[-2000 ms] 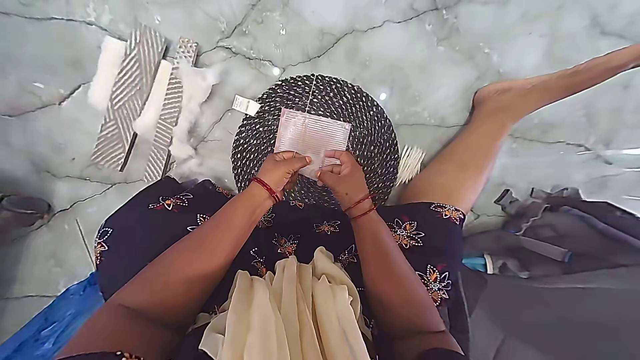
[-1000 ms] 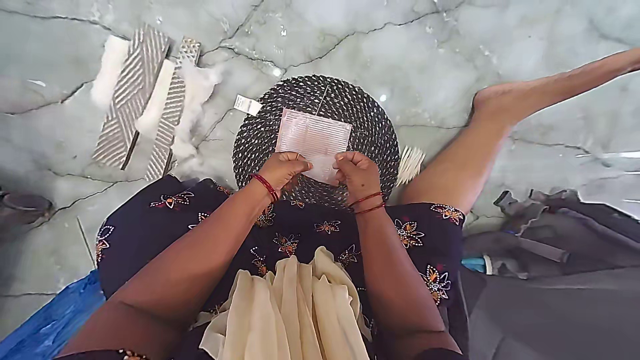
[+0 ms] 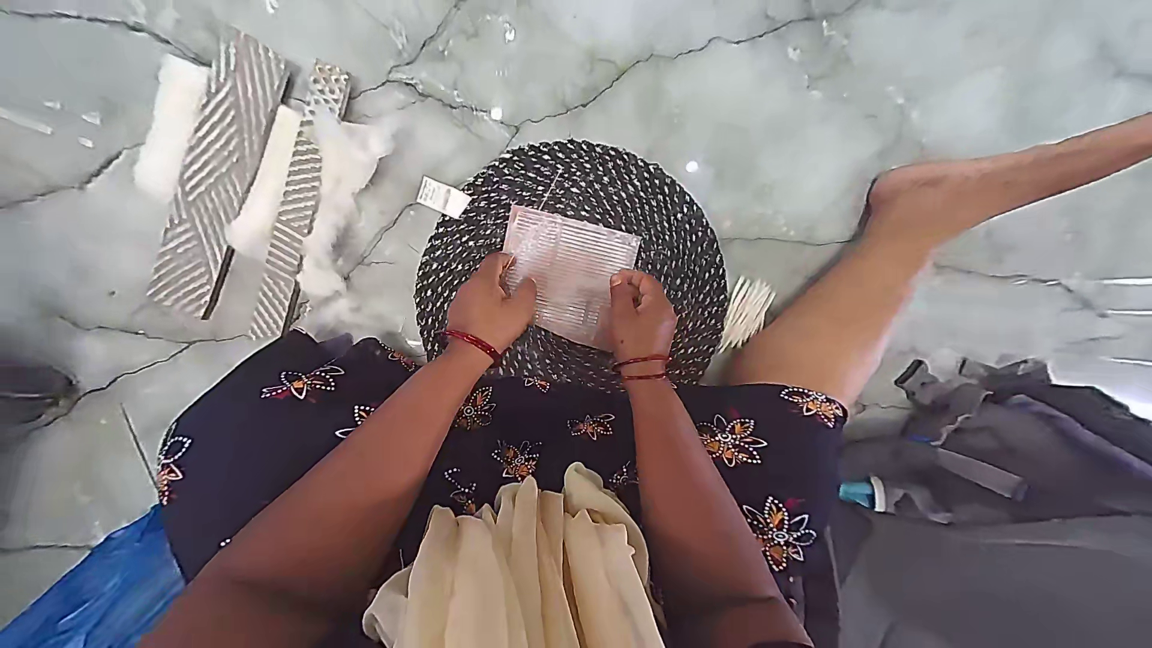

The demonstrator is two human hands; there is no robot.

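A flat square piece with fine ribs, pinkish and shiny like clear plastic (image 3: 576, 270), lies over a round black-and-white woven mat (image 3: 684, 234). My left hand (image 3: 493, 306) grips its lower left edge between thumb and fingers. At its right edge, my right hand (image 3: 641, 315) pinches the side near the corner. Both wrists wear red bangles. A white tag (image 3: 443, 197) bearing writing sticks out from the mat's upper left edge. What the piece is made of cannot be told for certain.
Patterned grey strips (image 3: 216, 180) and white fluffy wadding (image 3: 337, 198) lie on the marbled floor at left. A bundle of thin pale sticks (image 3: 747, 310) touches the mat's right side, near a bare leg. A dark grey bag (image 3: 1017, 450) is at right, blue plastic (image 3: 117, 585) at lower left.
My hands have moved apart: two seconds ago they were close together at the piece's lower edge, and now they hold its left and right sides.
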